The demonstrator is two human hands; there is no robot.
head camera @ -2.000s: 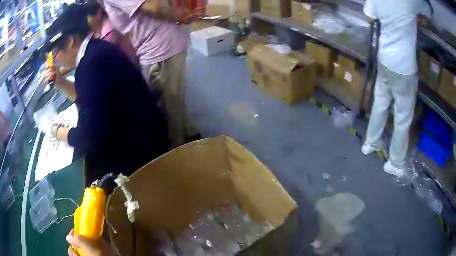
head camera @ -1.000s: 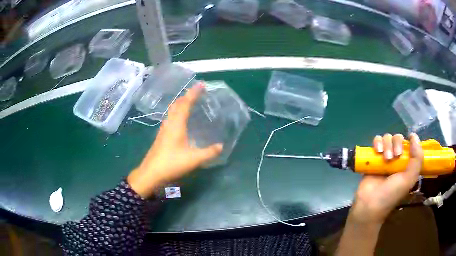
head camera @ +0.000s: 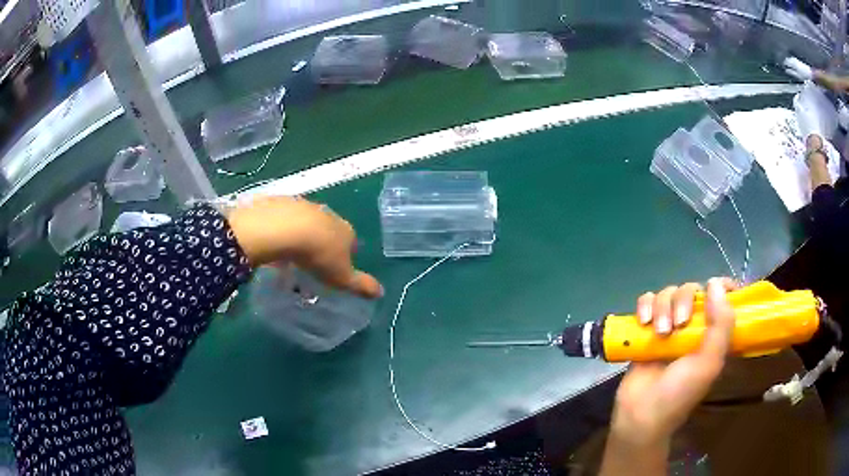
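My right hand (head camera: pixel 675 358) is closed around the orange-yellow electric screwdriver (head camera: pixel 712 325), which lies level with its long bit pointing left over the bench. My left hand (head camera: pixel 303 244) is bent over a clear plastic box (head camera: pixel 316 311) at centre left, with fingers at its upper side; whether it grips the box is hidden. Another clear box (head camera: pixel 436 214) lies on the green bench (head camera: pixel 549 279) in the middle. A thin white cord (head camera: pixel 393 349) runs from its right end down to the bench's near edge.
Several clear boxes (head camera: pixel 349 60) stand beyond the pale rail (head camera: pixel 447 137). A metal upright (head camera: pixel 154 107) rises at upper left. Two clear boxes (head camera: pixel 694 167) with cords lie at right, near a white paper sheet (head camera: pixel 768 153) and another person's hand. A small white square (head camera: pixel 253 428) lies near.
The view has shifted right. My left sleeve now reaches across the left side, over where the screw tub showed. The box by my left hand sits lower and flatter. The screwdriver stays in my right hand.
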